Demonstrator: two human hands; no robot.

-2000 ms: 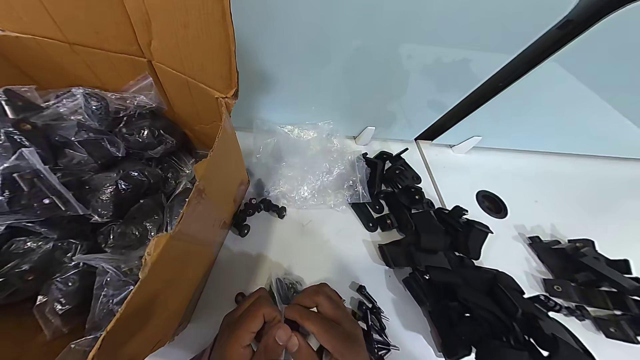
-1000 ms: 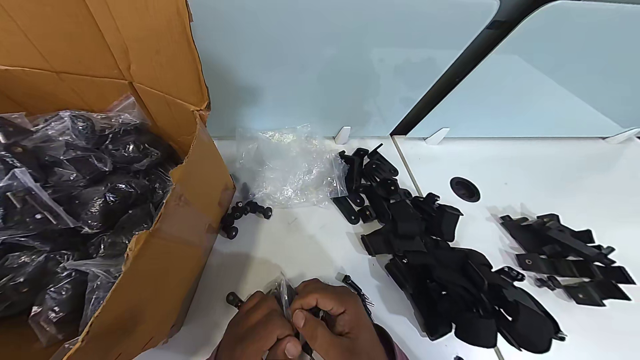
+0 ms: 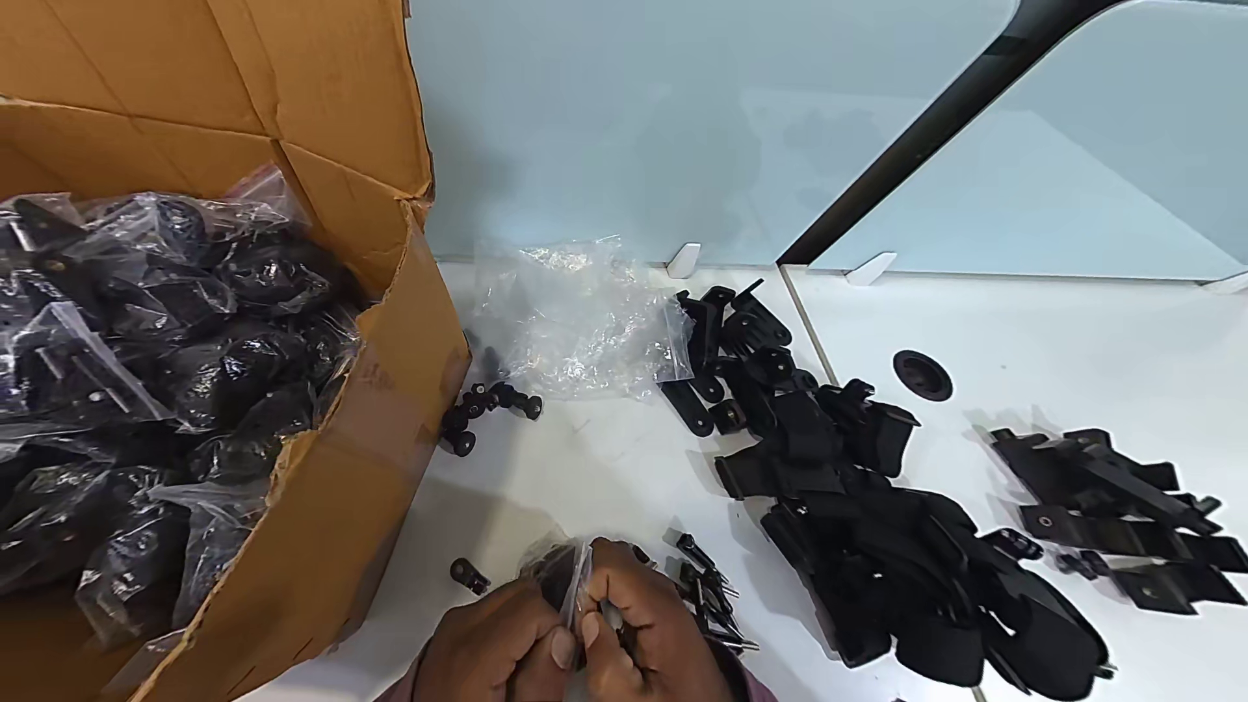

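My left hand (image 3: 497, 639) and my right hand (image 3: 648, 624) meet at the bottom centre, both pinching the edge of a clear plastic bag (image 3: 577, 575). Something dark shows inside the bag; the fingers hide most of it. Left of the hands lies a small black part (image 3: 469, 575) with a round end. Just right of the hands is a small heap of black parts with thin metal pins (image 3: 712, 595). Several small black knobs (image 3: 480, 405) sit beside the box, next to a pile of clear plastic bags (image 3: 585, 322).
An open cardboard box (image 3: 380, 429) filled with bagged black parts (image 3: 234, 366) stands at left. Black molded parts (image 3: 858, 517) are heaped right of centre, black strips (image 3: 1121, 517) farther right. A round grommet (image 3: 922, 375) lies near a pale glass partition (image 3: 624, 117).
Both hands have stayed together on the bag, their fingers shifting along its edge. More of the bag and its dark content shows above the fingers than a second ago.
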